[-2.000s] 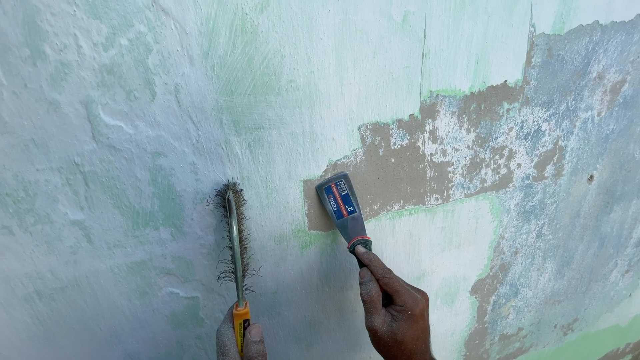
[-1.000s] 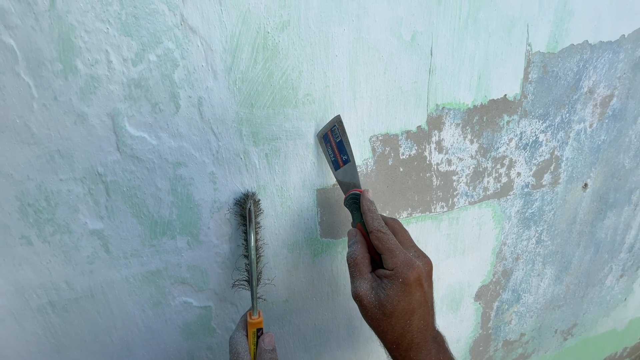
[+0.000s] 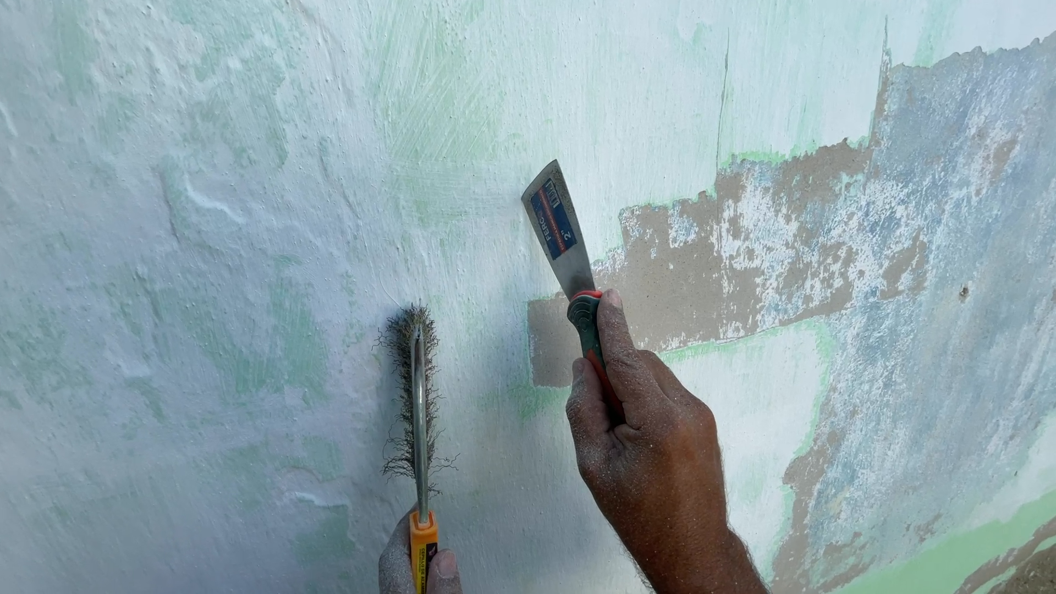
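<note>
My right hand (image 3: 652, 437), dusty, grips the dark green and red handle of a putty knife (image 3: 559, 227). The blade points up and slightly left over pale painted wall (image 3: 487, 247), just above the left end of a bare grey-brown patch (image 3: 676, 280). Whether the blade edge touches the wall I cannot tell. At the bottom, my left hand (image 3: 419, 565), mostly cut off by the frame, holds the yellow handle of a wire brush (image 3: 418, 396). Its bent, splayed wire bristles face the wall, and the metal frame runs upright.
Blistered, uneven paint (image 3: 198, 206) covers the wall at left. On the right is a large blue-grey scraped area (image 3: 949, 289) with flaking edges and a small dark hole (image 3: 964, 292). A thin crack (image 3: 723, 99) runs down the upper wall. Light green paint (image 3: 949, 549) shows at lower right.
The putty knife has moved from the left end of the bare patch to the paint above it, its blade now turned more edge-on. The wire brush stays low at the left.
</note>
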